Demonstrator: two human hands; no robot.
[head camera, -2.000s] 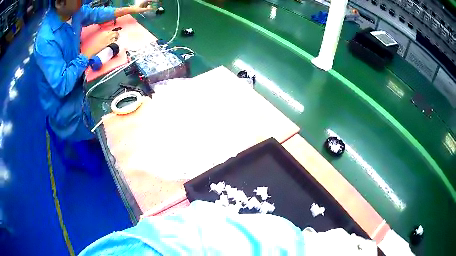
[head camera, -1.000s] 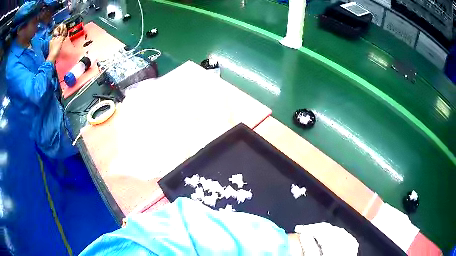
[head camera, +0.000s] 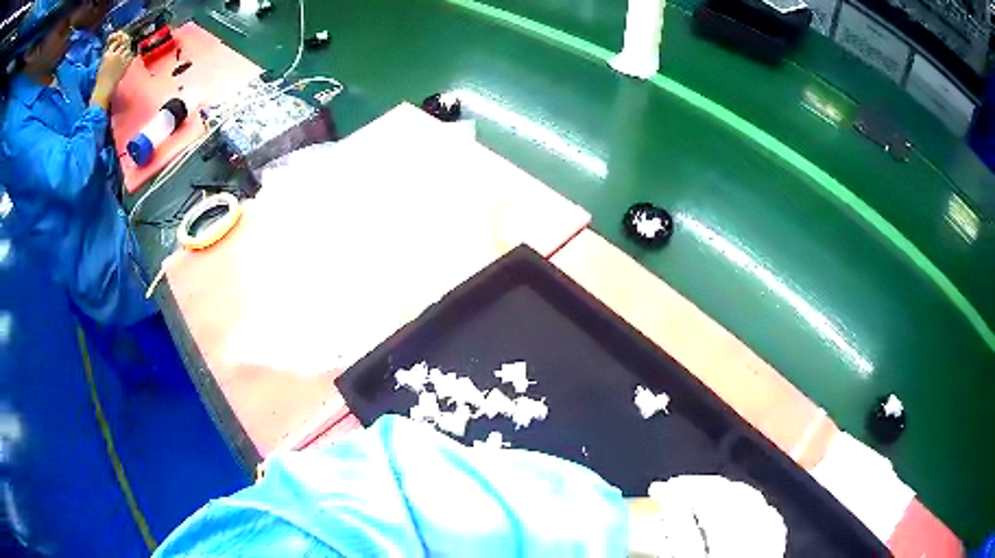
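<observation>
A black tray (head camera: 578, 360) lies directly in front of me. A loose cluster of white plastic parts (head camera: 464, 398) sits in its left half, and one white part (head camera: 651, 401) lies apart near the middle. A white-gloved hand (head camera: 726, 521) at the end of my blue sleeve is over the tray's near right side, at the bottom of the picture. The sleeve enters from the lower left, so it looks like my left hand. Its fingers merge into a white shape, and whether it holds something cannot be told. My right hand is not in view.
Round black carriers (head camera: 648, 225) stand on the green conveyor (head camera: 742, 196) beyond the orange-red mat. A white sheet (head camera: 404, 218) lies past the tray. A yellow ring (head camera: 210, 221) and a boxed unit with cables (head camera: 273, 125) are at the left. A blue-smocked person (head camera: 66, 185) works there.
The view has swung, so the tray, sheet and carriers sit further left and higher than two seconds ago. The gloved hand has come more fully into view over the tray.
</observation>
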